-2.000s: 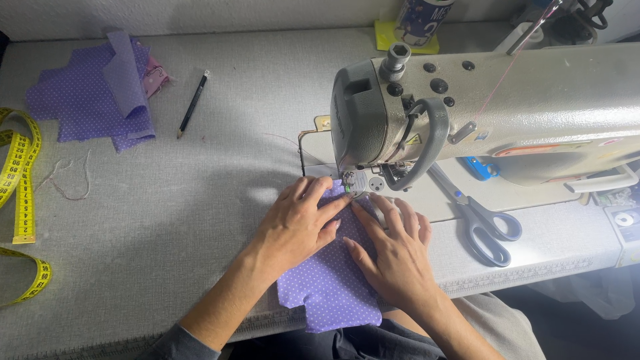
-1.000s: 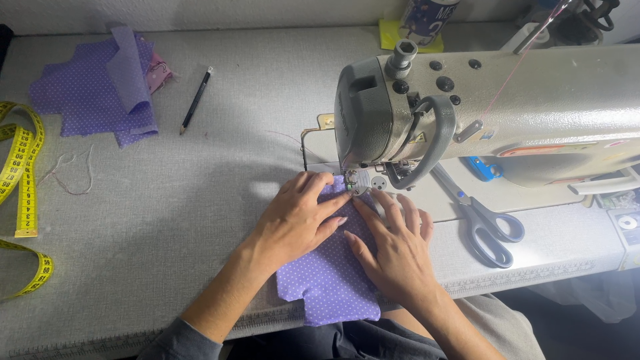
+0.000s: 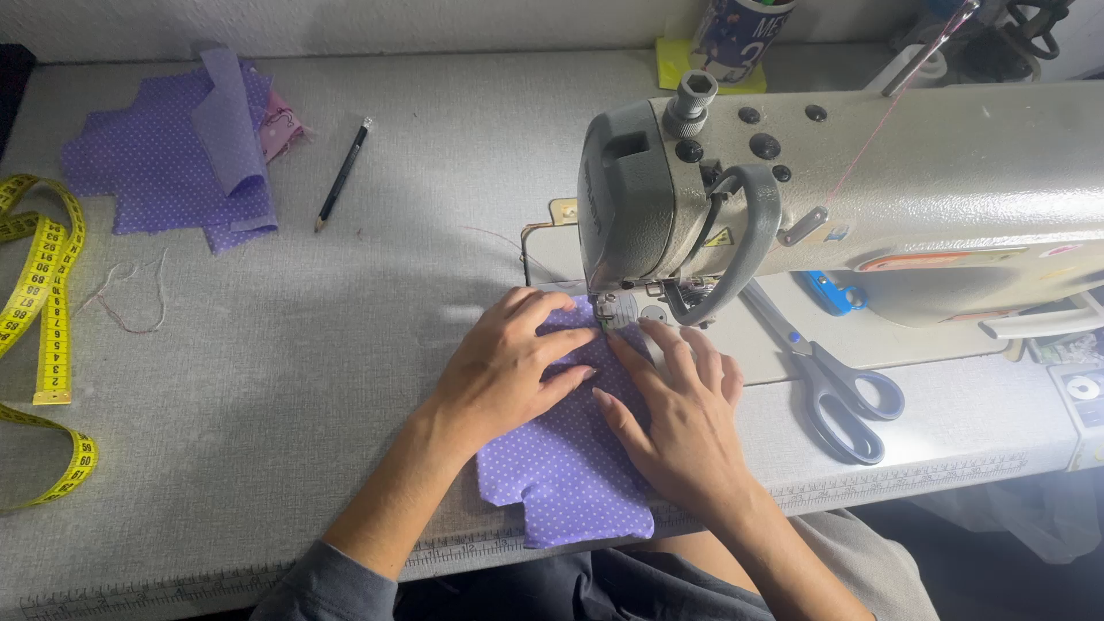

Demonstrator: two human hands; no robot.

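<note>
A purple fabric piece with white dots (image 3: 569, 466) lies under the presser foot (image 3: 604, 309) of an industrial sewing machine (image 3: 828, 181), its notched lower end reaching the table's front edge. My left hand (image 3: 509, 366) rests on the fabric's left side, fingers spread, fingertips just left of the foot. My right hand (image 3: 681, 405) presses flat on its right side, index fingertip close below the foot. Neither hand grasps the cloth. The needle tip is too small to make out.
Grey-handled scissors (image 3: 849, 401) lie right of my right hand, near a blue tool (image 3: 832, 293) below the machine arm. Further left are a pencil (image 3: 343, 175), more dotted purple fabric (image 3: 164, 147), loose thread (image 3: 129, 297) and a yellow tape measure (image 3: 53, 310). A printed cup (image 3: 740, 39) stands behind the machine.
The purple fabric has moved slightly up toward the presser foot, with both hands staying on it.
</note>
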